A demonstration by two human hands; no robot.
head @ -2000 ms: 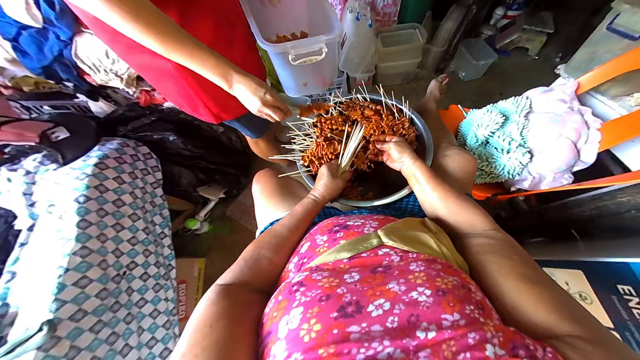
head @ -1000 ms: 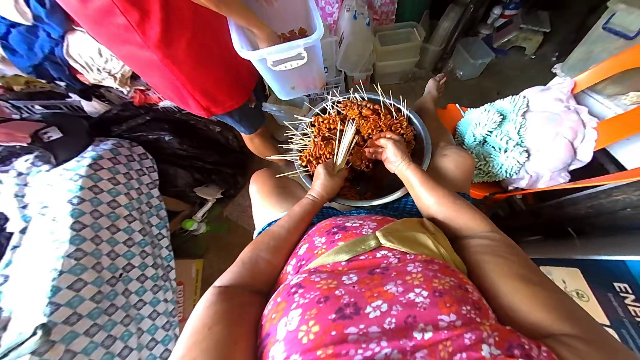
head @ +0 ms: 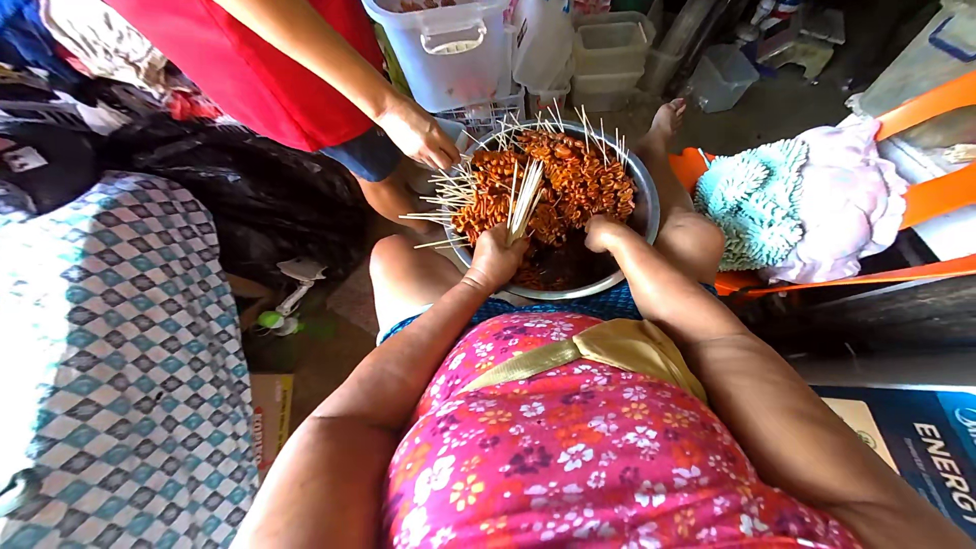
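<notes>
A round metal basin (head: 646, 200) rests between my knees, with many skewers of reddish-brown coiled meat (head: 579, 179) piled inside. Their bare stick ends poke out over the far and left rims. My left hand (head: 499, 255) is closed around a bundle of thin wooden skewers (head: 526, 198), tips pointing up and away. Inside the basin's right side, my right hand (head: 606, 232) reaches down to the meat by the dark sauce (head: 568, 267); its fingertips are hidden, so its grip cannot be told.
Another person's hand (head: 423, 137) is at the basin's upper left rim. Beyond stand a plastic bin (head: 450, 65) holding meat and stacked clear containers (head: 608, 57). An orange chair (head: 934, 187) with a turquoise cloth (head: 755, 206) is at right, a checkered cloth surface (head: 137, 343) at left.
The other person's hand has moved from the plastic bin back to the basin's rim. My right hand has lowered toward the dark sauce. My left hand still holds the skewer bundle.
</notes>
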